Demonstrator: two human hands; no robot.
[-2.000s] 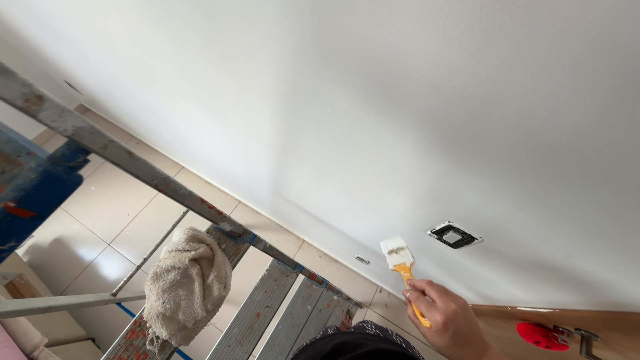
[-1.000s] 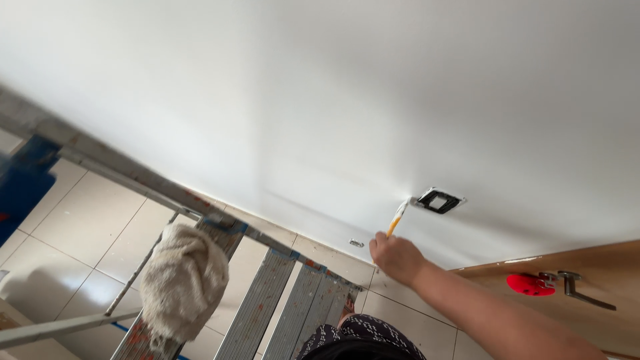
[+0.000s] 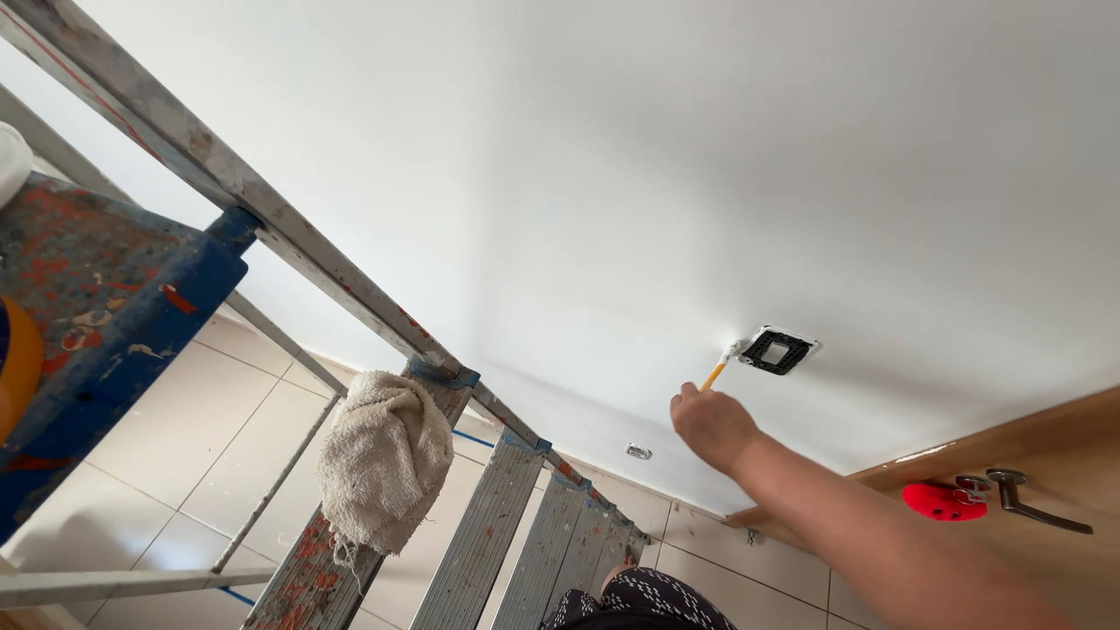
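My right hand point(image 3: 713, 427) grips the yellow handle of a paintbrush point(image 3: 719, 367). The white-coated bristles touch the white wall point(image 3: 595, 219) at the left edge of a black switch frame point(image 3: 779, 351), which has white paint around its rim. My left hand is out of view. A beige cloth point(image 3: 385, 459) hangs over an upper step of a paint-spattered metal stepladder point(image 3: 477, 525), left of my legs.
The ladder's blue top platform point(image 3: 131, 350) carries a yellow round thing and a white container at the left edge. A wooden door point(image 3: 1050, 542) with a dark handle point(image 3: 1024, 503) and a red hanging item point(image 3: 943, 501) stands at the right. Floor tiles point(image 3: 752, 569) lie below.
My right hand has brought the brush from the open wall left of the switch frame up against the frame's left edge. The view has shifted, showing more of the ladder's top.
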